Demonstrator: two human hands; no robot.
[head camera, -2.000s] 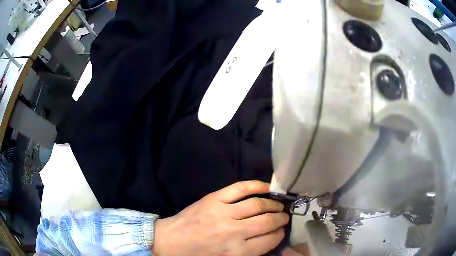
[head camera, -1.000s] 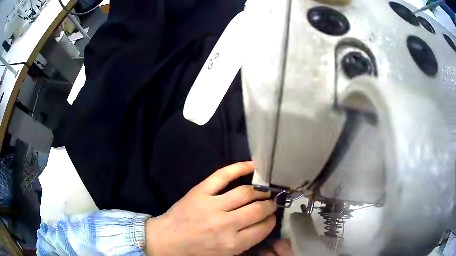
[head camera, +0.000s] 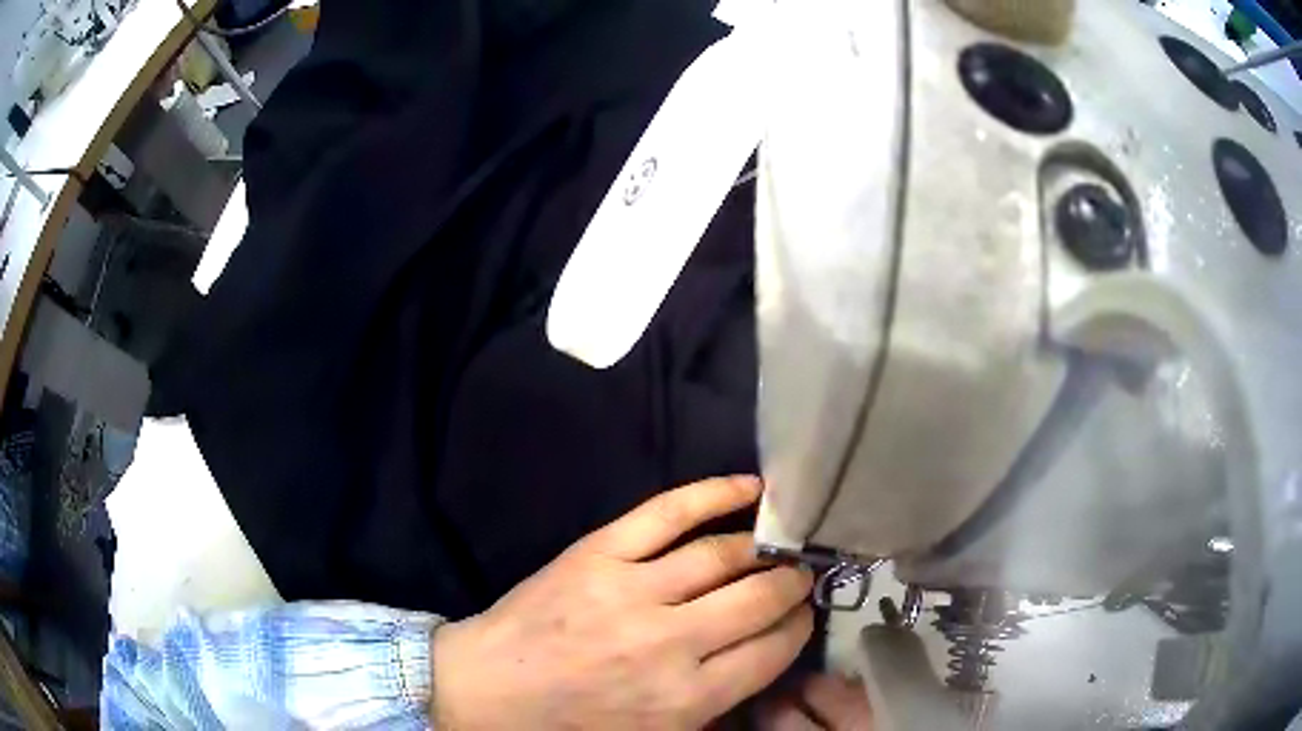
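A large dark garment piece (head camera: 514, 443) is spread left of the sewing machine head (head camera: 914, 286). My left hand (head camera: 628, 621) lies flat on the cloth with fingers pointing at the needle area, fingertips partly behind the head's lower edge. Only a few fingers of my right hand (head camera: 817, 703) show at the bottom edge, near the cloth edge; the rest is cut off, so its hold is unclear. The presser foot and needle are not clearly visible.
A white paddle-shaped lamp (head camera: 636, 229) hangs over the cloth. A metal spring (head camera: 974, 650) and a pale guard (head camera: 907, 671) sit right of my hands. Another table (head camera: 107, 122) stands at the far left.
The view shifted and shifted back, moving the machine head in the picture. My left hand stays on the cloth; slightly more of my right fingers shows than two seconds ago.
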